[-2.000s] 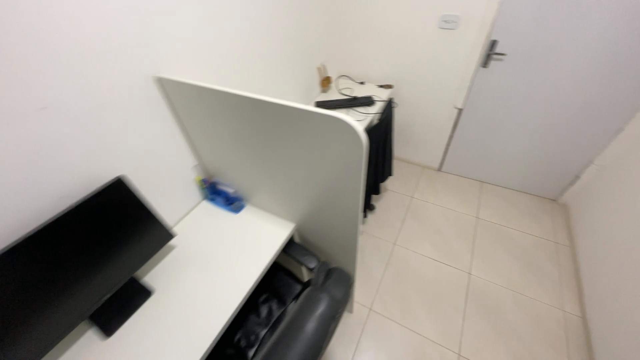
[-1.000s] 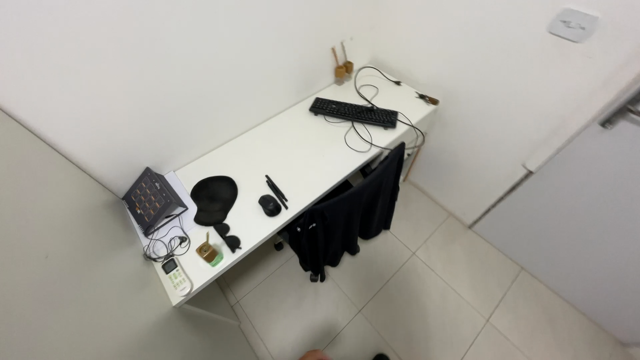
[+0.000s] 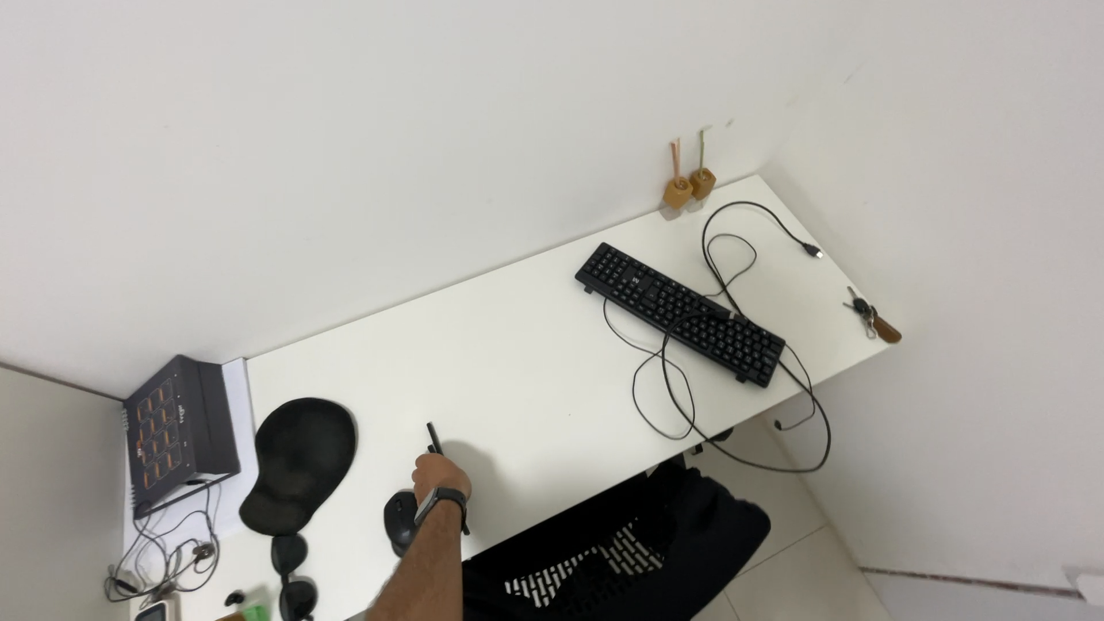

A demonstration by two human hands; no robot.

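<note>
One hand, which looks like my right hand (image 3: 441, 479), reaches from the bottom edge onto the white desk (image 3: 500, 345), a dark watch on its wrist. It is over the black pens (image 3: 434, 435), whose ends show beyond and below the hand; whether the fingers have closed on them cannot be told. Just left of the wrist lies a black computer mouse (image 3: 399, 517). Further left are a black mouse pad with wrist rest (image 3: 302, 461) and dark sunglasses (image 3: 291, 573). My left hand is out of view.
A black keyboard (image 3: 681, 312) with loose cables lies right of centre; keys (image 3: 865, 312) are at the right corner. Two small wooden holders (image 3: 679, 191) stand by the wall. A dark box-shaped device (image 3: 177, 435) is at the left. A chair with black cloth (image 3: 716, 535) stands at the front edge.
The view has swung from the monitor desk past the partition to this second desk and come closer. A hand has come in over the pens, which lay untouched beside the mouse one second ago.
</note>
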